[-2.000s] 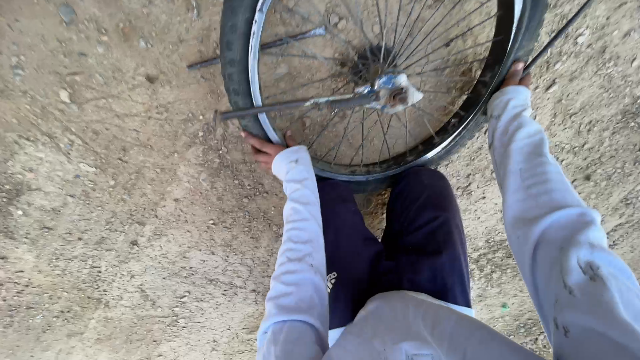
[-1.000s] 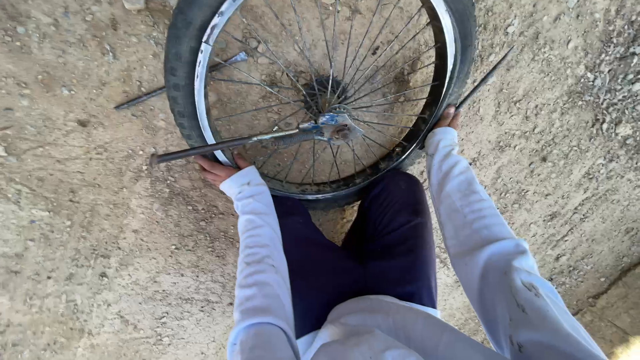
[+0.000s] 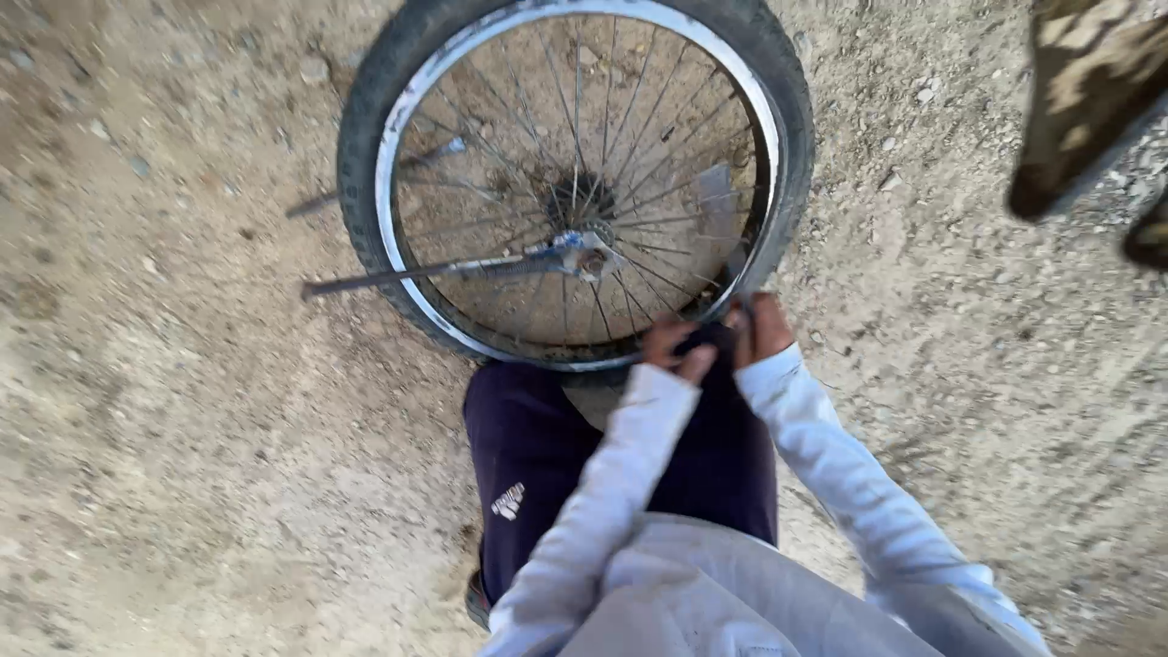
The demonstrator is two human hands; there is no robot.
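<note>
A bicycle wheel with a black tire (image 3: 370, 119) and a silver rim (image 3: 388, 173) rests against my knees, its lower edge over my lap. Both hands are at the rim's lower right. My left hand (image 3: 677, 347) is blurred, with its fingers curled at the tire's edge; its grip is unclear. Close beside it, my right hand (image 3: 759, 328) is closed around a dark, thin thing, too blurred to name. A blue and white frame end (image 3: 584, 254) sits at the hub, and a long dark metal bar (image 3: 365, 281) reaches left from there across the rim.
A second thin bar (image 3: 315, 203) lies on the dirt ground at the left, partly behind the wheel. A clear plastic piece (image 3: 716, 190) shows through the spokes. Dark, dirt-covered objects (image 3: 1058, 137) stand at the upper right. Small stones are scattered about.
My left hand has left the wheel's lower left side and is now beside my right hand at the lower right. The long thin rod that stuck out past my right hand no longer shows there.
</note>
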